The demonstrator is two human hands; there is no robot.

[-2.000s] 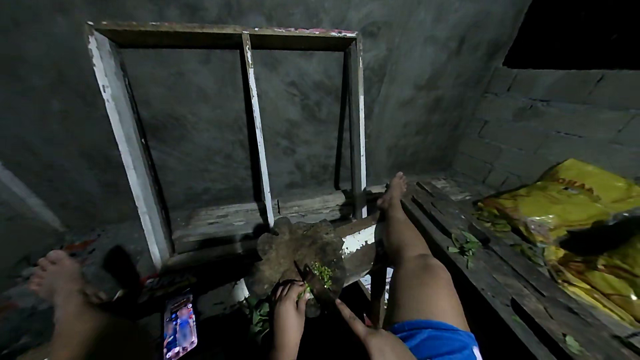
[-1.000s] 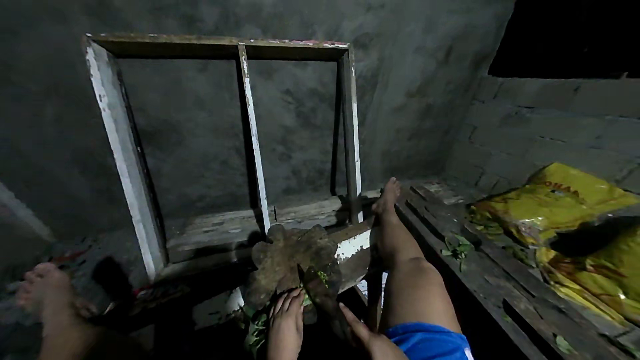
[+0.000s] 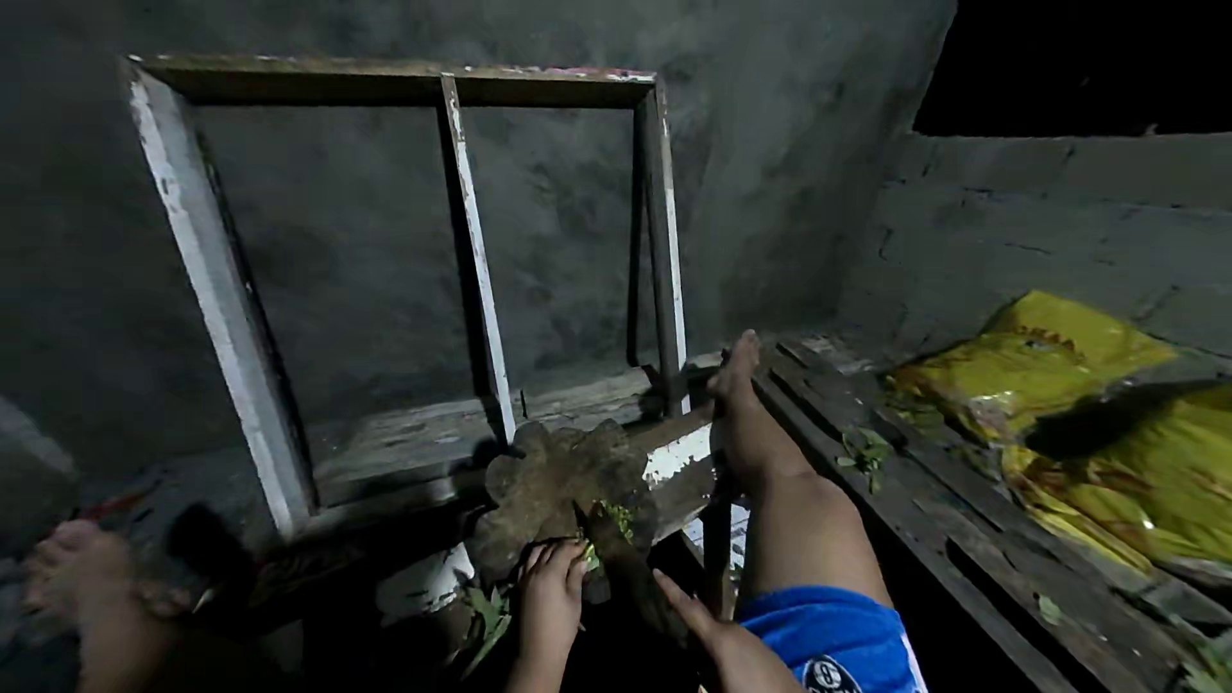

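Observation:
A scallop-edged wooden slab (image 3: 544, 481) lies in front of me, with chopped green leaves (image 3: 616, 520) on its right part. My left hand (image 3: 551, 597) rests at the slab's near edge, its fingers closed on a small bunch of green leaves (image 3: 590, 556). From the lower right, my right hand (image 3: 717, 635) holds a dark, broad-bladed knife (image 3: 621, 568); its handle is hidden in the grip. The blade's tip points away from me over the slab, just right of my left fingers. More leaves (image 3: 489, 616) hang left of my left wrist.
Beyond the slab, a white-and-brown wooden frame (image 3: 478, 241) leans on the grey wall. Dark planks (image 3: 924, 520) run along the right, bearing a leafy sprig (image 3: 866, 457) and yellow plastic sacks (image 3: 1039, 366). My bare feet (image 3: 736, 361) are on both sides.
The knife's blade shows more plainly beside my left fingers than two seconds ago. Both hands remain at the slab's near side.

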